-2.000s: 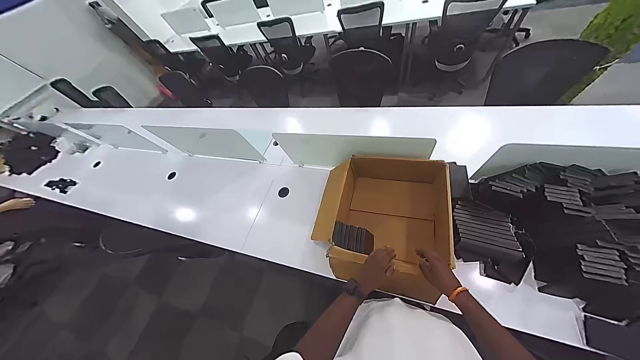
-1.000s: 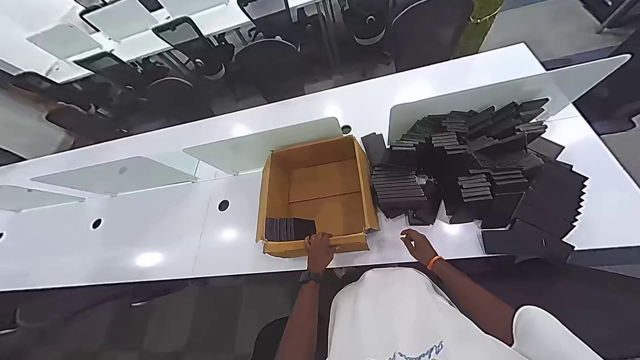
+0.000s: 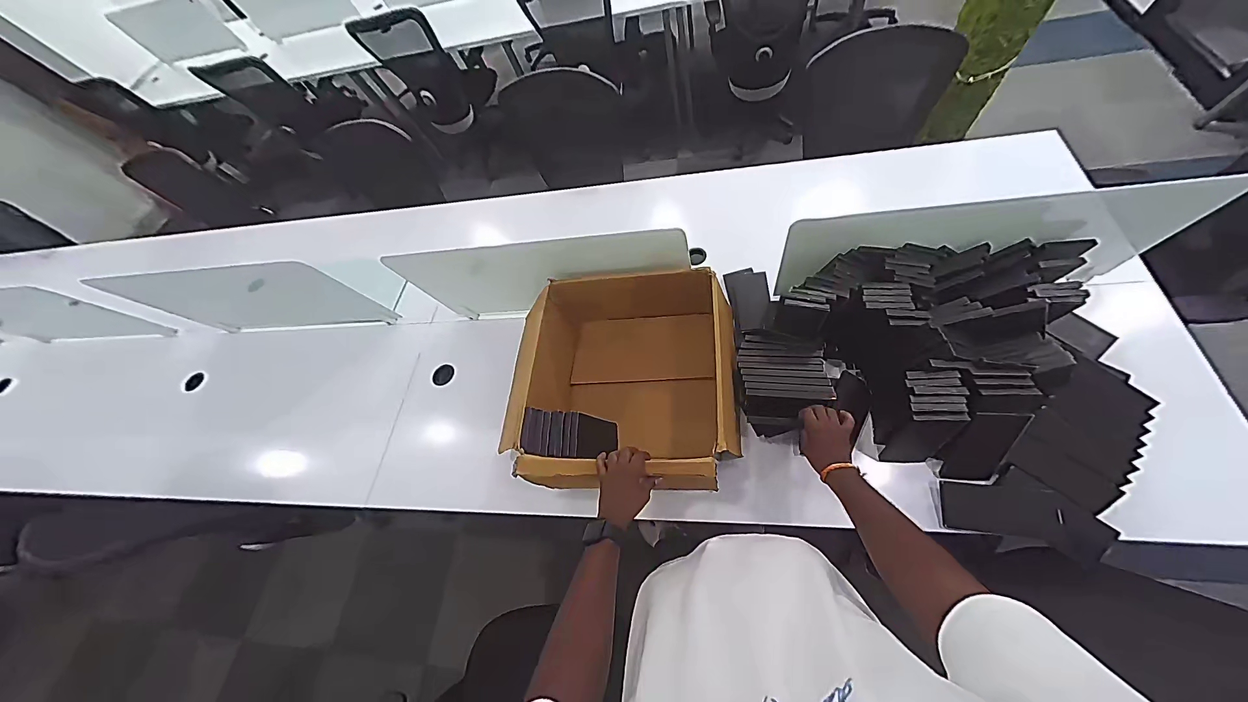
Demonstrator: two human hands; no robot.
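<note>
An open cardboard box (image 3: 726, 390) stands on the white table. Inside its near left corner several flat black boxes (image 3: 568, 434) lean in a row. My left hand (image 3: 625, 480) rests over the box's near flap, its fingers on the cardboard edge. To the right of the box, my right hand (image 3: 827, 436) touches the near end of the piled black boxes (image 3: 786, 370); whether its fingers grip one of them cannot be told. A larger heap of the same black boxes (image 3: 985, 322) spreads to the right of that hand.
Frosted divider panels (image 3: 546, 263) stand along the middle of the white table (image 3: 322, 419), with round black cable holes (image 3: 443, 375) nearby. Office chairs (image 3: 561, 122) and another white desk are beyond. A fan of black boxes (image 3: 1082, 439) reaches the table's near right edge.
My right hand has moved from the box's near edge to the stack of black boxes on the right. My left hand stays at the box's near flap. The view has shifted to the right.
</note>
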